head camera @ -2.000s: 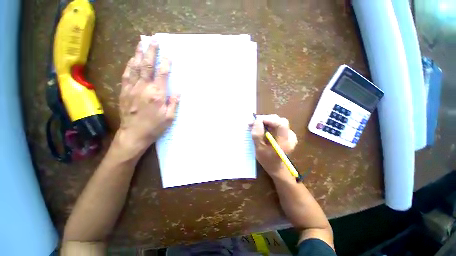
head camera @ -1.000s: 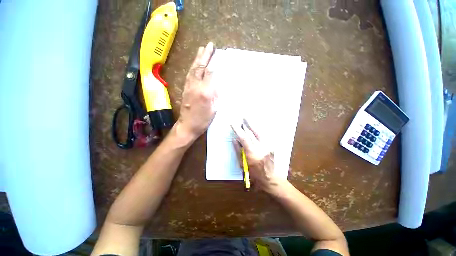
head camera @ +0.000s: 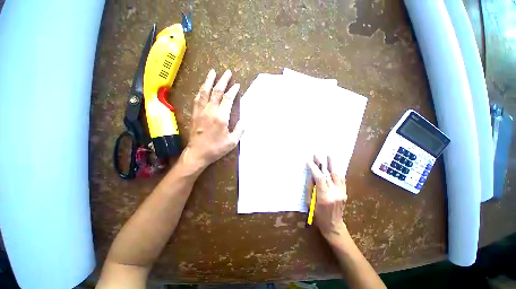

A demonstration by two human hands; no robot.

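Note:
White record sheets (head camera: 288,135) lie on the brown table, the upper ones fanned so that corners stick out at the top and right. My left hand (head camera: 214,121) lies flat with fingers spread on the table at the sheets' left edge, its thumb touching the edge. My right hand (head camera: 329,195) rests on the lower right of the sheets, fingers pointing up. It holds a yellow pen (head camera: 312,206) under the palm, dark end toward me. The writing on the sheets is washed out by glare.
A yellow handheld cutter (head camera: 164,84) and black fabric shears (head camera: 134,101) lie left of my left hand. A white calculator (head camera: 411,151) lies right of the sheets. Paper rolls (head camera: 452,113) run along the right; a wide one (head camera: 45,141) on the left. A blue folder (head camera: 501,152) is far right.
The sheets have gone from neatly stacked to fanned. My right hand has moved from beside the sheets onto them, the pen now lying under it. My left hand has slid off the sheets, fingers spread.

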